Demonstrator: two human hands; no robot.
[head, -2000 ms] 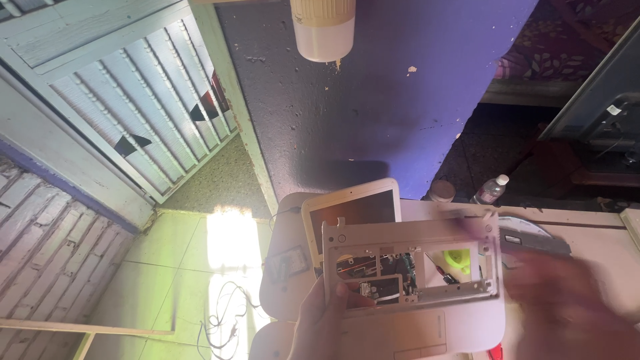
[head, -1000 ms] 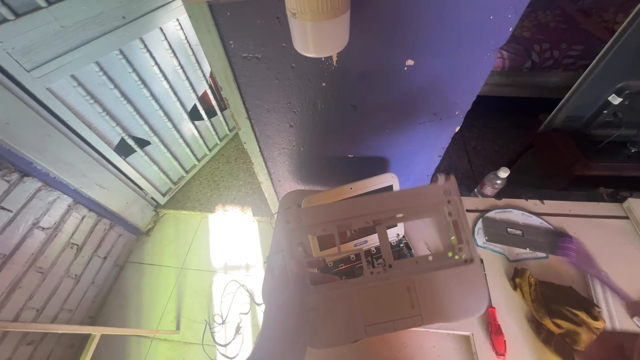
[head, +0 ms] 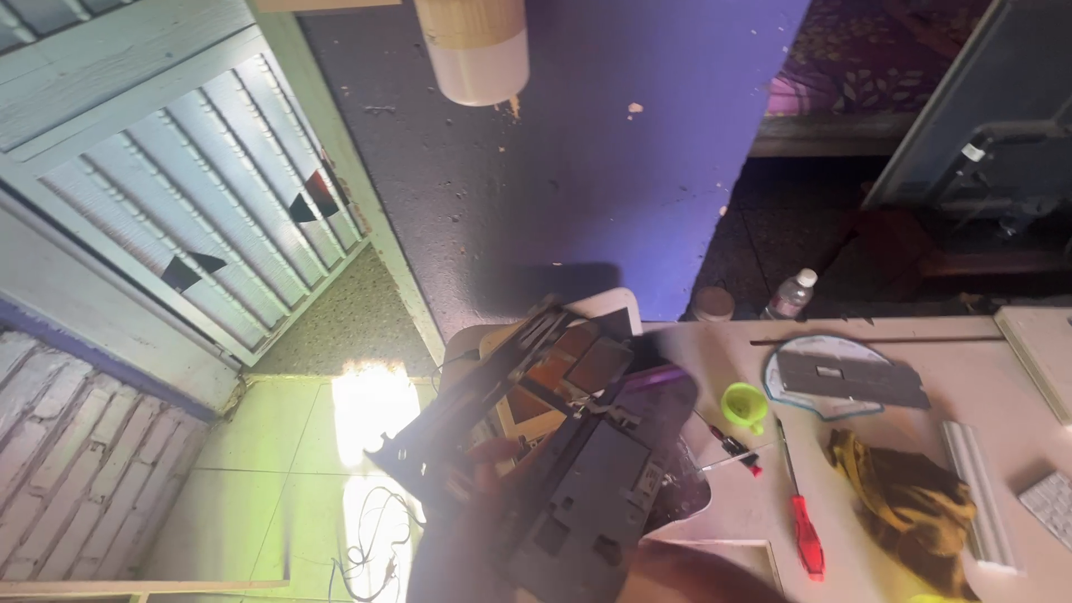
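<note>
In the head view my left hand (head: 486,494) is blurred at the lower middle, its fingers closed on a laptop's plastic chassis (head: 586,502), whose dark underside faces me at a tilt. My right hand (head: 695,574) is at the bottom edge, close to the chassis's lower right corner; whether it touches it is hidden. Behind the chassis a tablet-like white-framed panel (head: 624,303) shows in part. Right of it lie a green plastic ring-shaped piece (head: 744,405), a small black and red tool (head: 737,448) and a screwdriver with a red handle (head: 807,536).
On the table (head: 904,335) are a flat dark plate (head: 854,378) on a white pad, a brown-yellow cloth (head: 909,502), a white bar (head: 980,494) and part of a keyboard (head: 1051,502). A plastic bottle (head: 791,295) stands by the rear edge. Cables (head: 373,544) lie on the floor.
The chassis, earlier showing its light side with a framed opening, is now turned with its dark side toward me. My right hand has moved from the dark plate at the right to beside the chassis.
</note>
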